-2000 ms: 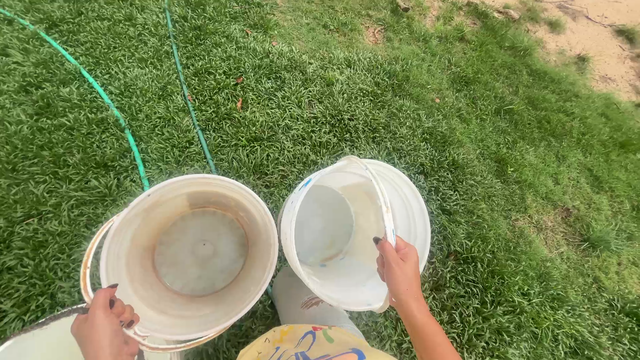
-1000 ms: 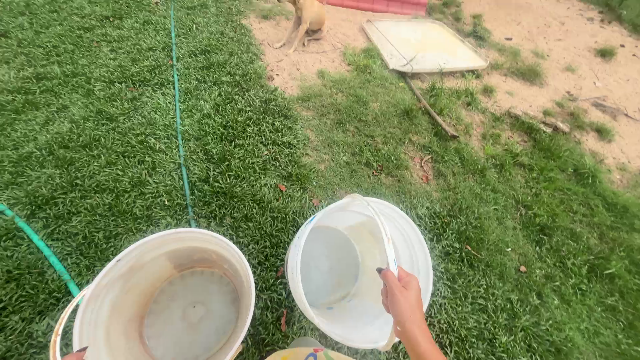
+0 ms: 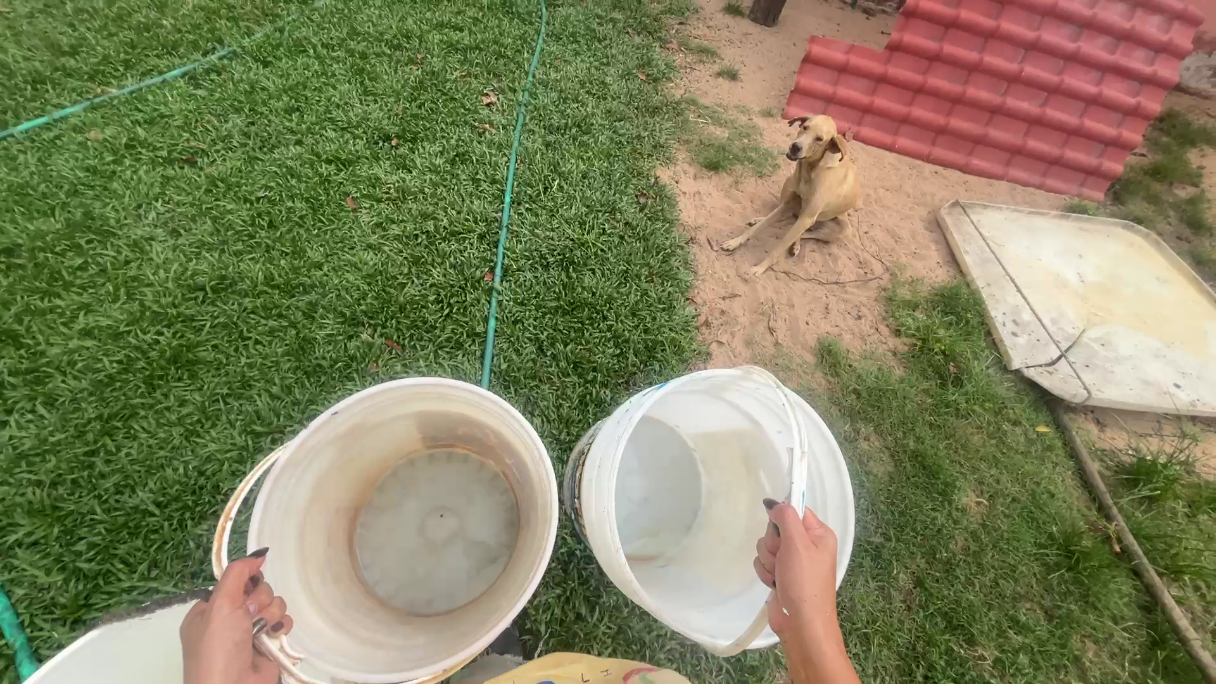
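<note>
My left hand (image 3: 236, 622) grips the handle of a white plastic bucket (image 3: 313, 503) at lower left. Brownish stains ring its inner wall, and its round bottom shows. Beside it on the right, my right hand (image 3: 803, 575) is closed on the raised handle of a second white plastic bucket (image 3: 741, 475), which is tilted and cleaner inside. Both mouths face up toward me, and I see no contents in either. The rim of another white container (image 3: 123, 646) shows at the bottom left, partly behind my left hand.
A green hose (image 3: 508, 190) crosses the grass; another stretch (image 3: 142, 87) lies at upper left. A tan dog (image 3: 822, 190) sits on sandy ground ahead. Red roof-tile sheeting (image 3: 997, 85) and a dirty white panel (image 3: 1121, 304) lie to the right, near a long stick (image 3: 1130, 541).
The view has swung up and toward the dog and roofing. Both buckets stay in hand. My left hand, mostly out of frame a second ago, shows again on its handle.
</note>
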